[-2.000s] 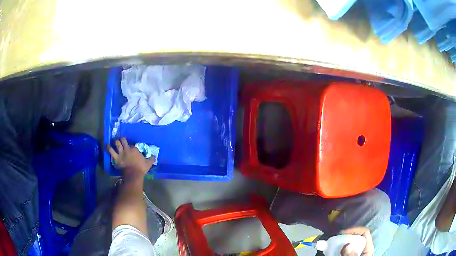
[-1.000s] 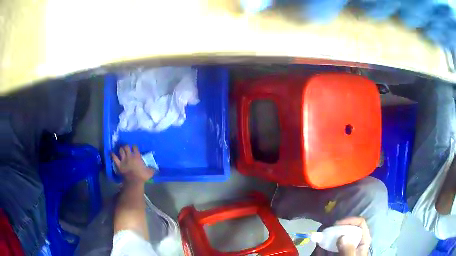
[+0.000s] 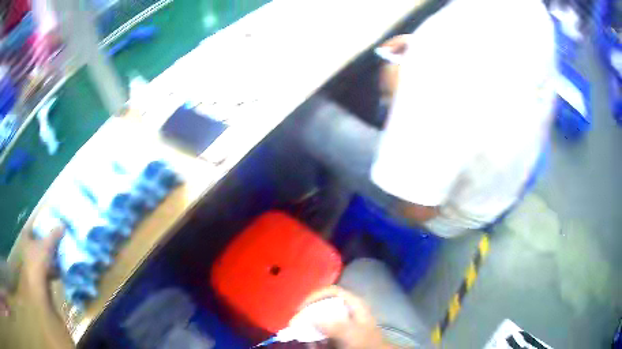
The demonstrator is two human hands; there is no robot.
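Observation:
Light blue and white tubes [image 3: 117, 221] lie side by side in a row on the pale table, washed out by glare, with blue ends toward the table edge. My left hand [image 3: 42, 255] is at the far left, blurred, with its fingers at the near-left end of the row; whether it grips a tube cannot be told. My right hand [image 3: 354, 324] is at the bottom centre, above the red stool's edge, closed around the white glue bottle [image 3: 314, 322]. The bottle's thin blue tip points left and down.
The red stool [image 3: 276, 262] stands beside the table [image 3: 146, 272]. A dark flat phone [image 3: 193, 128] lies beyond the tubes. Pale cloth [image 3: 164, 317] lies in dark blue shadow below the table edge. A seated person in white [image 3: 464, 102] is at right, near yellow-black floor tape [image 3: 464, 290].
The view has swung to the right and tilted. My left hand has moved from the blue tray up to the tubes on the table. My right hand still holds the glue bottle.

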